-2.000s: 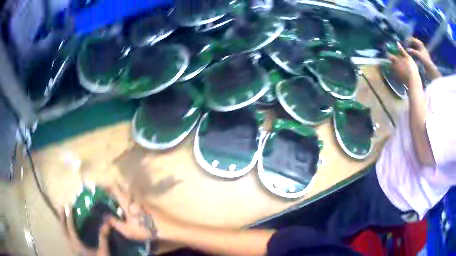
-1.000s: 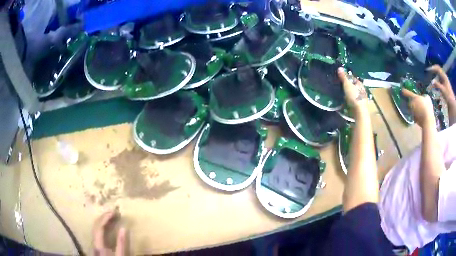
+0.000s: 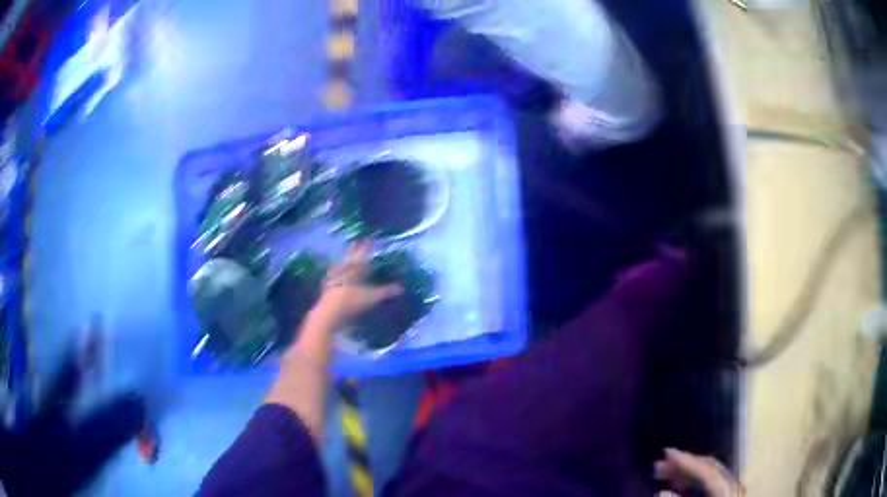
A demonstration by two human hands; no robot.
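Note:
A blue crate [image 3: 517,223] stands in the middle, holding several green car bodies with dark interiors. One with a pale rim [image 3: 391,197] lies at the upper middle. Another car body [image 3: 401,315] lies below it, partly under my left hand [image 3: 352,289]. My left hand reaches in from the bottom left, fingers spread over the bodies; the picture is blurred, but I see no grip. My right hand [image 3: 695,473] is at the bottom right edge, cut off and blurred; its hold cannot be told.
The blue floor [image 3: 102,243] has a yellow-black stripe [image 3: 353,442]. The tan bench [image 3: 793,252] with a thin cable runs down the right. Another person's pale sleeve [image 3: 593,73] is above the crate. A dark blurred shape [image 3: 78,422] is at the lower left.
The view has swung from the bench to the crate. My left hand has moved from the bench into the crate. My right hand has left the car bodies on the bench.

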